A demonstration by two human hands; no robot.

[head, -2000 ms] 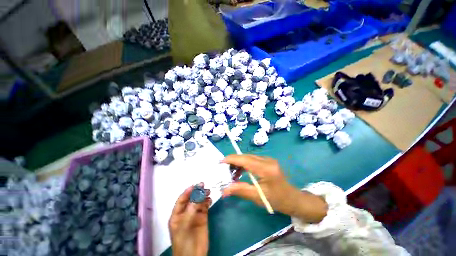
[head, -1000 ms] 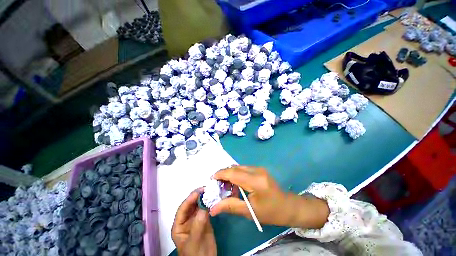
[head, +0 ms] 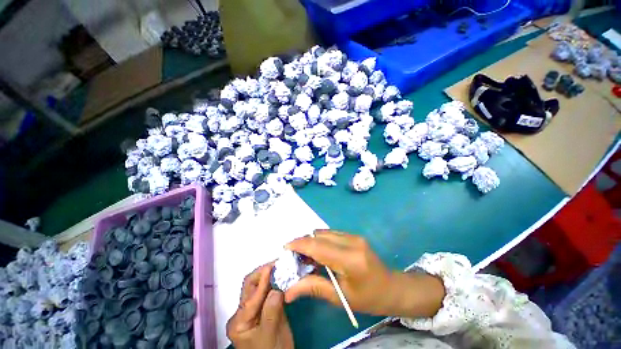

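A white ruffled piece [head: 289, 270] is held between my two hands above the white sheet [head: 238, 249]. My right hand [head: 340, 269] grips it from the right with thumb and fingers and also keeps a thin pale stick [head: 342, 297] pointing down. My left hand [head: 261, 315] touches the piece's lower left side with its fingertips. The grey cup is hidden between my left fingers and the piece. The pink tray [head: 201, 259] of grey cups [head: 139, 251] stands to the left.
A large heap of joined pieces [head: 272, 129] lies ahead, with a smaller group [head: 459, 146] to its right. Loose white pieces [head: 41, 293] lie far left. Blue bins [head: 436, 58] stand behind. A black item [head: 511, 102] lies on cardboard [head: 538, 151] at right.
The white piece in my right hand has moved left onto the grey cup in my left hand. Over the last second my left fingers have closed in around its lower side.
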